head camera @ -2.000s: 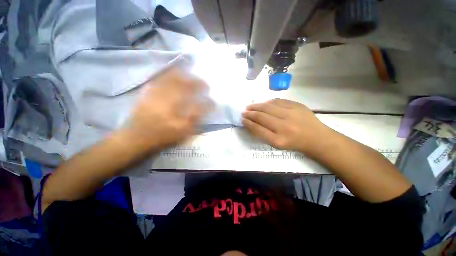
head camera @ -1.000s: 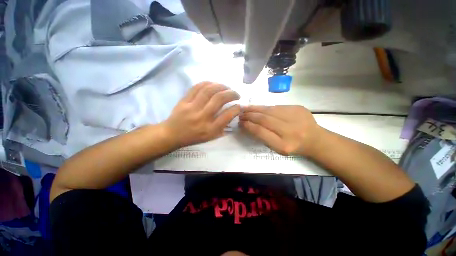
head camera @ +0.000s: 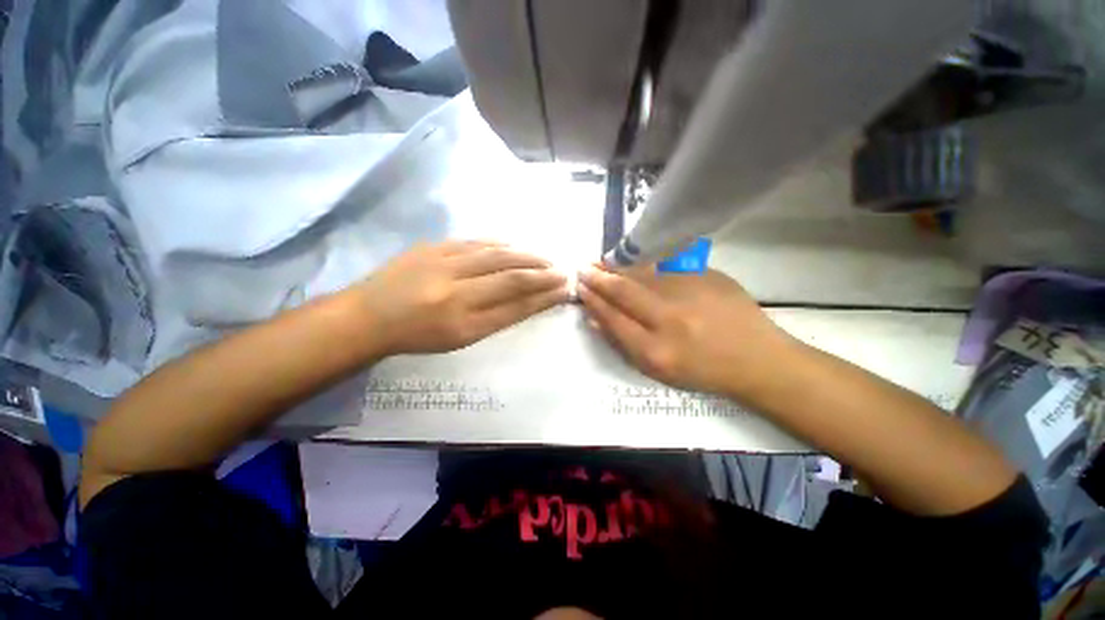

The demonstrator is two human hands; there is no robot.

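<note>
The pale grey-blue garment piece (head camera: pixel 230 194) lies heaped left of the needle, with a darker grey patch (head camera: pixel 273 61) at its upper part. My left hand (head camera: pixel 454 297) lies flat at the cloth's front edge, fingers pointing right. My right hand (head camera: pixel 679 327) faces it, fingertips close together with the left ones just in front of the needle area. The cloth edge between the fingertips is washed out by glare. The sewing machine head (head camera: pixel 582 85) stands above the hands. The blue knob (head camera: pixel 687 256) shows partly behind the right hand.
A printed ruler scale (head camera: pixel 679 402) runs along the front table edge. A grey cloth bundle (head camera: pixel 1030 472) with a white tag (head camera: pixel 1057 418) hangs at the right. A dark ribbed knob (head camera: pixel 909 170) is on the machine, upper right. More cloth lies at the far left.
My left hand has come down from over the cloth, then flattened beside the right fingertips. The view has shifted, so the machine head looks larger and lower and covers most of the blue knob.
</note>
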